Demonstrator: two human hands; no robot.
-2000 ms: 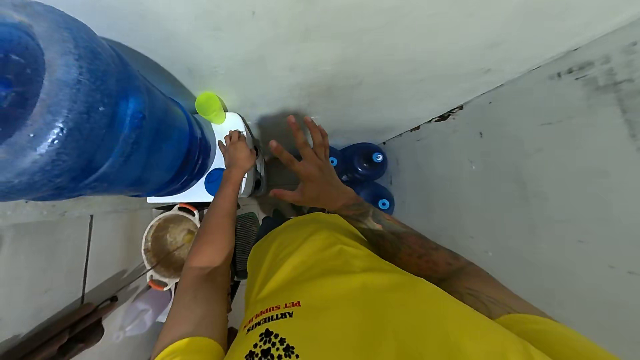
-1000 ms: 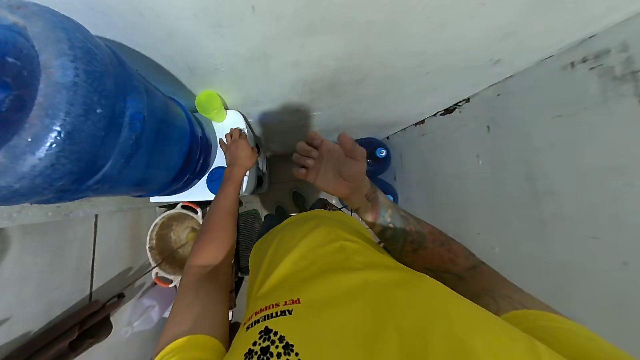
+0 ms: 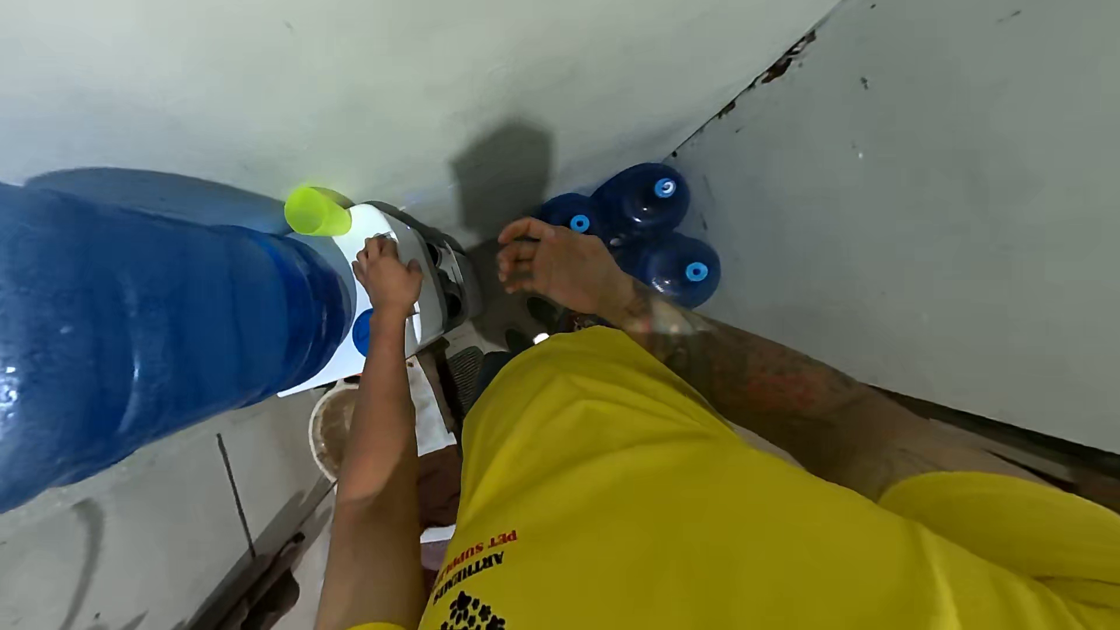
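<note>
My left hand (image 3: pixel 388 276) rests on the white top of a water dispenser (image 3: pixel 372 223), its fingers near the top's edge; whether they press anything is hidden. A large blue water jug (image 3: pixel 166 328) stands on the dispenser, left of that hand. Close by are a lime-green plastic cup (image 3: pixel 317 212) and a round blue lid (image 3: pixel 362 332). My right hand (image 3: pixel 560 265) hangs in the air with loosely bent fingers and holds nothing. Just beyond it several blue water jugs (image 3: pixel 647 199) with light-blue caps stand together.
A pale wall (image 3: pixel 420 87) rises beyond the dispenser, and another wall (image 3: pixel 919 219) stands at the right, meeting it in a chipped corner. A whitish bucket (image 3: pixel 329 430) is partly hidden behind my left forearm. Dark slippers or feet show below my right hand.
My right hand was spread wide two seconds ago, then drew back with the palm turned up; its fingers now curl loosely to the left. My left hand stays on the dispenser top.
</note>
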